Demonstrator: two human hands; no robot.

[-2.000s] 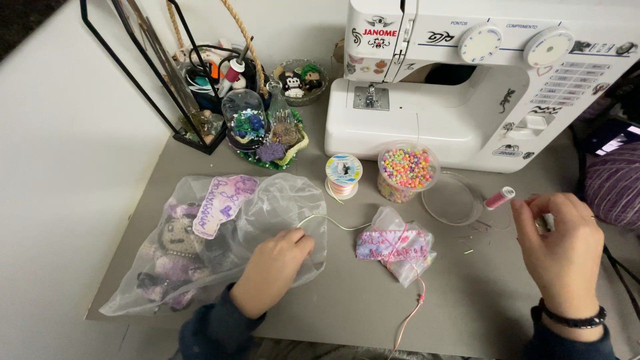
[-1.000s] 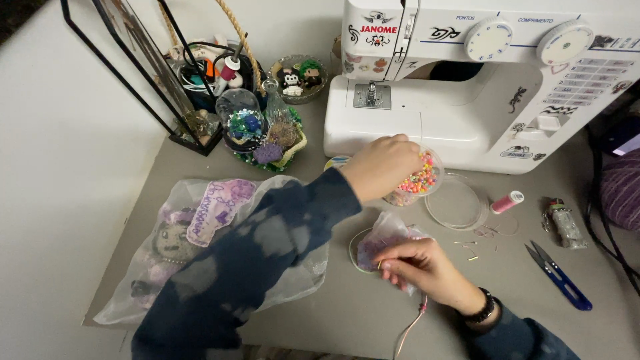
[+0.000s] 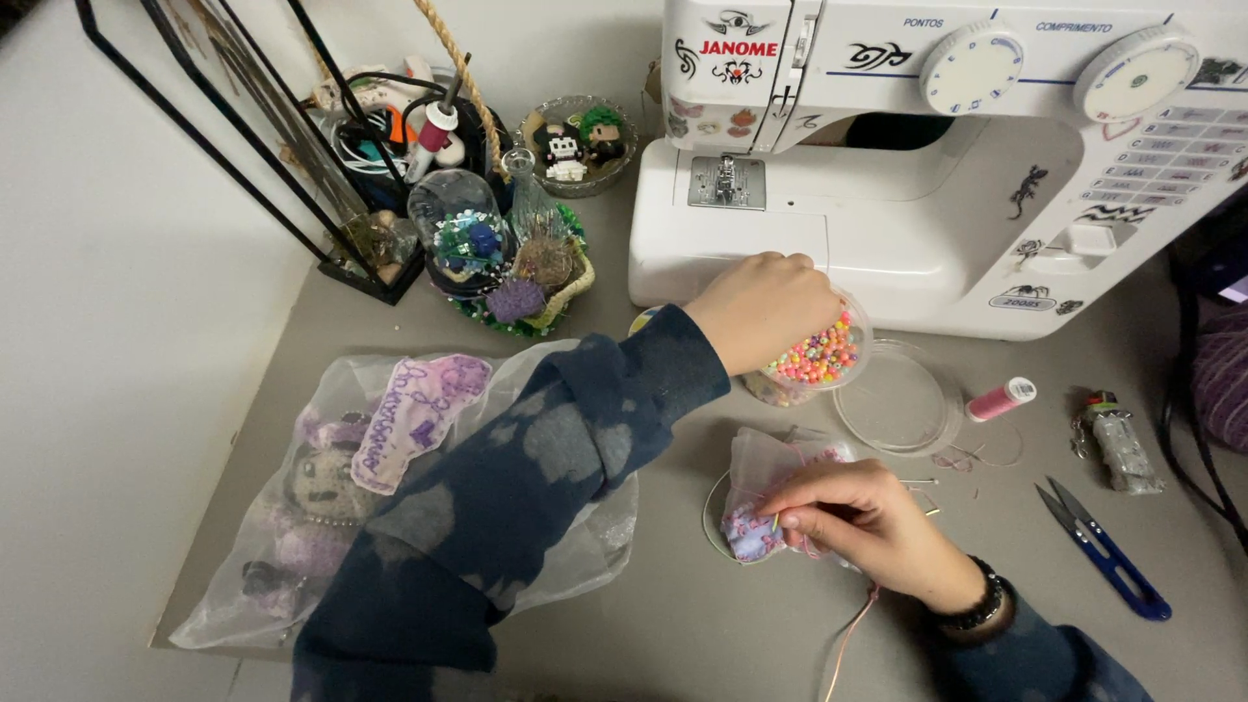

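My left hand (image 3: pixel 770 310) reaches over the rim of a clear plastic tub of colourful beads (image 3: pixel 825 353); its fingertips are hidden behind the hand. A thread spool is mostly covered by the left wrist. My right hand (image 3: pixel 858 517) pinches a small yellow-green item, perhaps a cord end or needle, between thumb and forefinger. Just beneath it lies a small sheer pouch (image 3: pixel 765 468) with a pink and blue embroidered piece (image 3: pixel 751 538). Pale cord loops beside the pouch, and a pink cord (image 3: pixel 851 634) trails toward the table's front edge.
A sheer bag (image 3: pixel 322 546) with a crocheted doll lies left under my sleeve. Behind stands a Janome sewing machine (image 3: pixel 780 219). Right are a clear lid (image 3: pixel 897 398), pink thread spool (image 3: pixel 1000 399), blue thread snips (image 3: pixel 1107 556) and a lighter (image 3: pixel 1121 444). Trinkets and a black-framed stand (image 3: pixel 375 278) occupy the back left.
My left hand has gone from the sheer bag to the bead tub. My right hand has moved left from beside the pink spool to the pouch, leaving the snips and lighter uncovered.
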